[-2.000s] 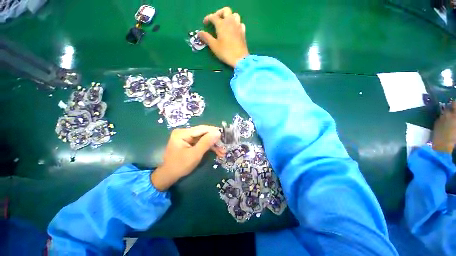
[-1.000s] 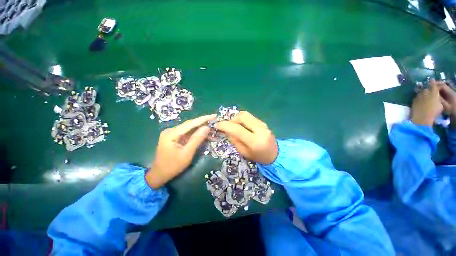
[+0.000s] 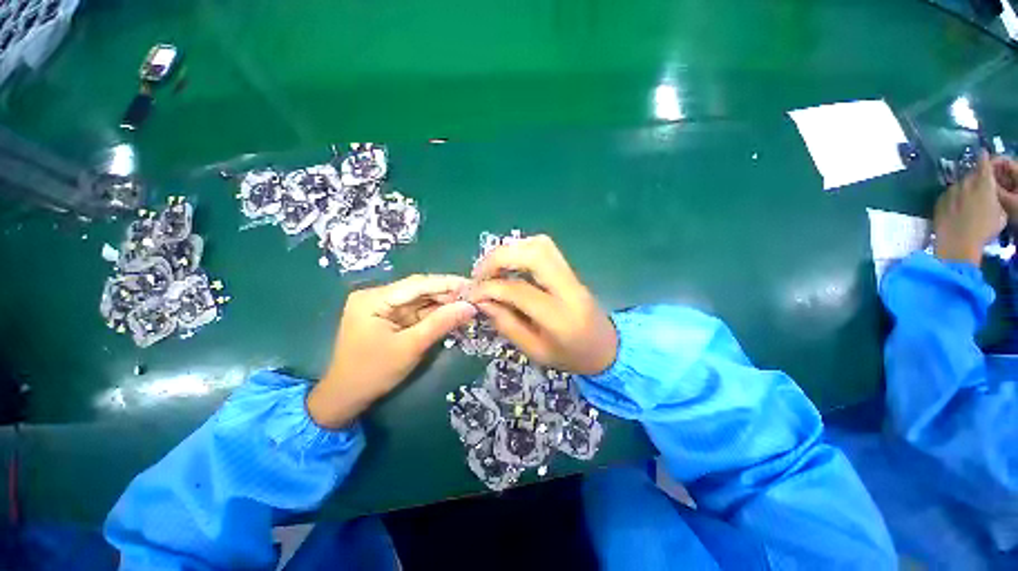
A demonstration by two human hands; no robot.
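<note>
My left hand (image 3: 385, 340) and my right hand (image 3: 547, 307) meet at the centre, fingertips pinched together. What lies between the fingertips is almost wholly hidden and too small to make out. Several roundish grey-white and dark modules (image 3: 522, 429) with small tabs lie in an overlapping pile just below my hands. Part of another module (image 3: 499, 240) shows behind my right fingers. A centre-left module pile (image 3: 357, 242) and a left module pile (image 3: 151, 288) lie on the green surface.
A module with a dark square part (image 3: 157, 65) lies at the upper left. A grey metal arm (image 3: 56, 167) enters from the left. A pale blister tray (image 3: 31, 28) is in the top left corner. White paper (image 3: 851, 143) and a neighbour's hands (image 3: 969, 210) are at the right.
My right hand has come back from the far belt, where it touched a module, to meet my left hand. The module with the dark part has shifted left in view. The neighbour's hands have moved.
</note>
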